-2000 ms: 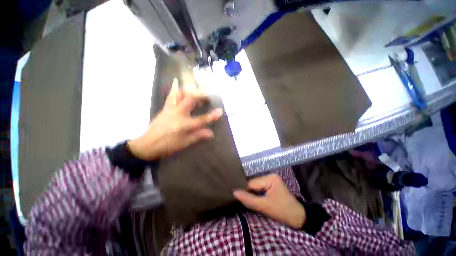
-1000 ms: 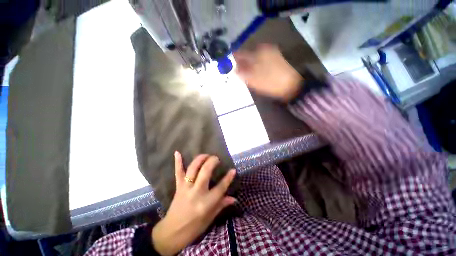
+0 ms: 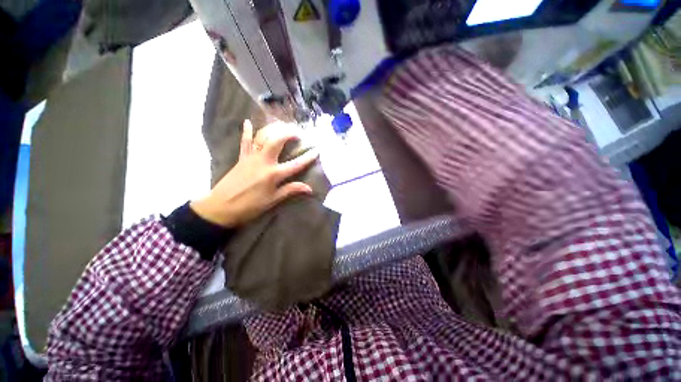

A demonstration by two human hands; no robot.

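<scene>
A brown-olive cut panel (image 3: 284,257) lies under the needle area of the sewing machine, and its near end hangs over the table's front edge. My left hand (image 3: 257,175) lies on the panel just in front of the presser foot (image 3: 306,116), fingers spread and pressing the cloth. The needle area is in bright glare, so the needle itself is hard to make out. My right arm reaches up behind the machine head (image 3: 299,45). The right hand is hidden behind the head.
A long brown panel (image 3: 75,194) lies on the table's left side. Another brown panel (image 3: 411,171) lies right of the needle, partly under my right sleeve. The ruler tape (image 3: 396,242) runs along the front edge. A grey tray (image 3: 623,101) is at the right.
My left hand has moved forward from the panel's near end to the presser foot. My right hand has gone from beside the needle to behind the head. The panel's near end has moved up and left.
</scene>
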